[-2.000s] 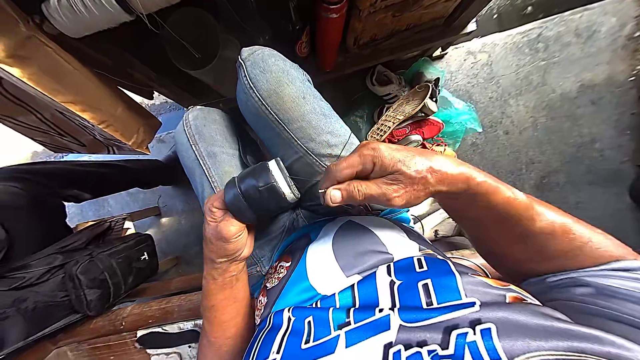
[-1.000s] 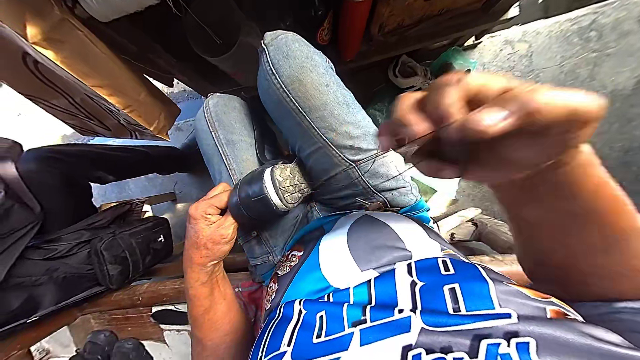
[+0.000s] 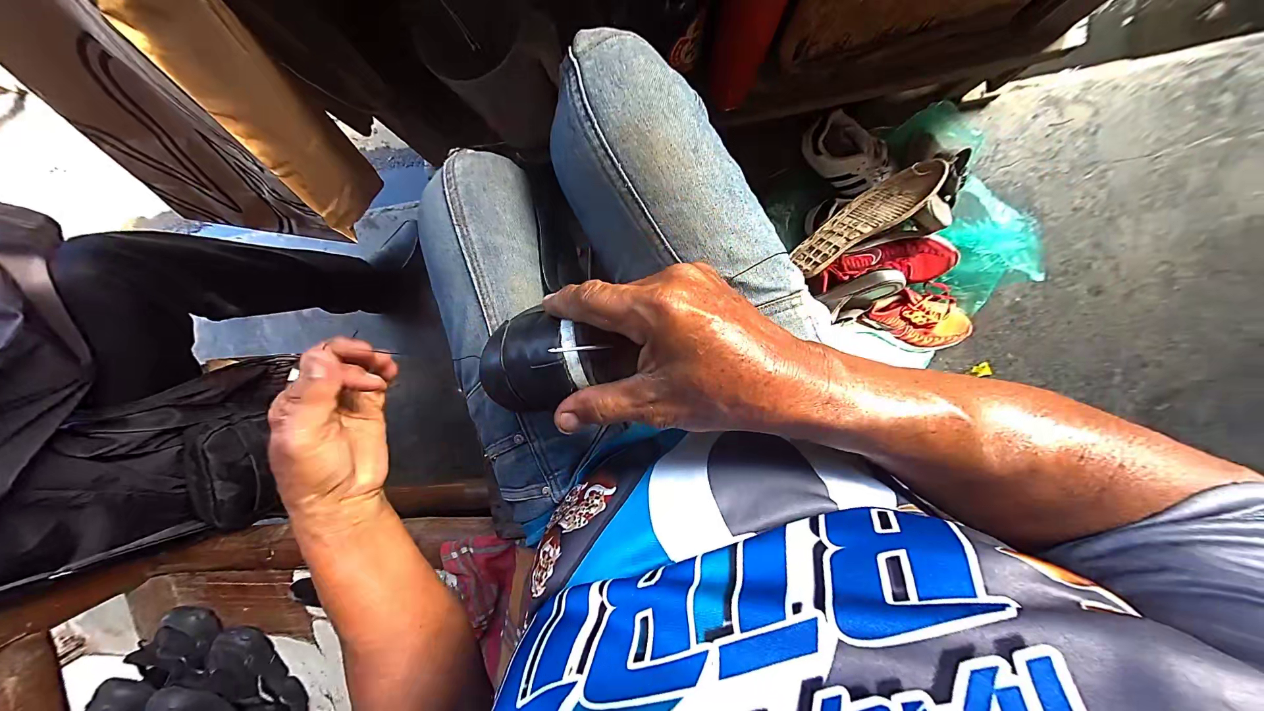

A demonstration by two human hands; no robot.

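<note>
A black shoe (image 3: 520,363) with a white band along its sole edge rests on my jeans at the lap. My right hand (image 3: 691,355) grips it from the right, fingers over the top and thumb below. A thin, light, needle-like piece (image 3: 583,349) lies across the white band. To the left of the shoe, my left hand (image 3: 336,425) is raised with curled fingers, off the shoe. A fine dark thread shows by its fingertips; whether the fingers pinch it I cannot tell.
Several worn shoes (image 3: 874,217) and a green plastic bag (image 3: 1002,237) lie on the concrete floor at right. A black bag (image 3: 227,474) is at left, near a person's dark-clothed leg (image 3: 217,276). Black rounded objects (image 3: 212,657) sit lower left. A wooden bench edge (image 3: 247,548) runs beneath.
My left hand has let go of the shoe and moved left. My right hand, raised at the right with thread a second ago, has come down onto the shoe.
</note>
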